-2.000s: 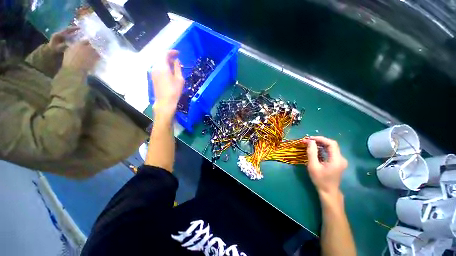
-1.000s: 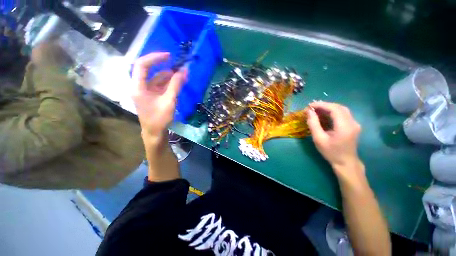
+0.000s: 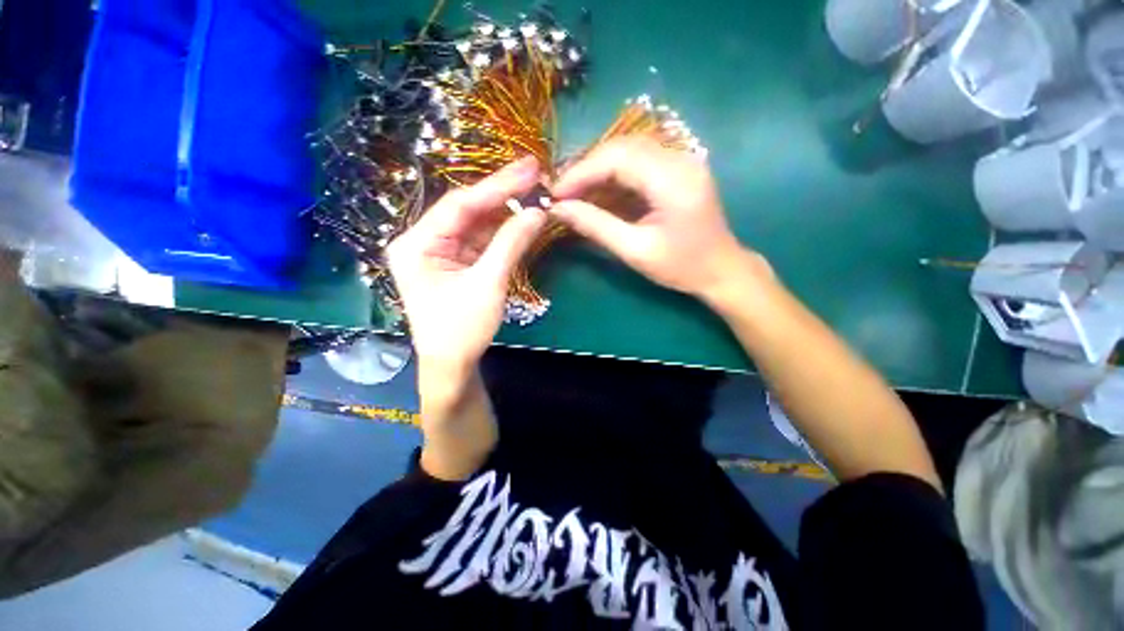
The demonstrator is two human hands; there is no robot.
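Note:
My left hand (image 3: 462,247) and my right hand (image 3: 653,216) meet fingertip to fingertip over the wires. My left thumb and fingers pinch a small dark component with a white tip (image 3: 530,201). My right thumb and forefinger pinch a tiny white plug (image 3: 546,202) against it. Whether the two parts are joined cannot be told. The orange-yellow lead wires (image 3: 505,121) lie beneath and behind my hands, with white plug ends (image 3: 528,307) near the bench's front edge. A tangled pile of dark and silver assemblies (image 3: 392,160) lies left of the wires.
The blue bin (image 3: 247,136) stands at the left on the green bench (image 3: 789,197). White-grey cup-shaped housings (image 3: 943,93) stand along the right, with a thin loose wire (image 3: 947,263) sticking out. A neighbour's sleeve (image 3: 123,419) is at lower left, and grey-green cloth (image 3: 1035,505) at lower right.
My left hand has come from the blue bin to the wires and meets my right hand, both now pinching small parts. The view has shifted, so the bin and housings appear at different places.

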